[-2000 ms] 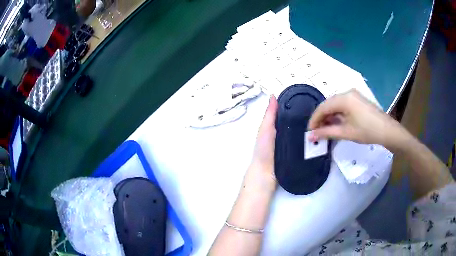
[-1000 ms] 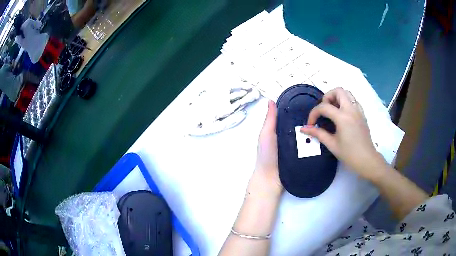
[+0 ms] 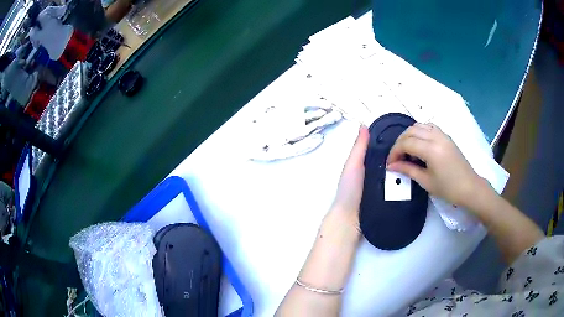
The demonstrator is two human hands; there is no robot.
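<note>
A black oval plastic housing [image 3: 393,226] is held over the white-covered bench. My left hand [image 3: 350,186] is bare and grips its left edge. A small white square label [image 3: 397,187] with a dark dot lies against the middle of the housing. My right hand [image 3: 433,158] is bare and pinches the label's top edge between thumb and finger. The other fingers curl over the housing's upper right side. Whether the label is fully stuck down cannot be told.
Label sheets [image 3: 346,56] and crumpled white gloves [image 3: 297,137] lie behind the housing. A blue tray [image 3: 192,201], another black housing [image 3: 187,272] and a bubble bag [image 3: 117,266] are at lower left. Small round black parts [image 3: 130,83] and a blister tray [image 3: 67,102] are on the line.
Since two seconds ago, the label has come from the housing's right edge to its middle and now sits straighter. My right hand moved with it. The whole view has shifted slightly.
</note>
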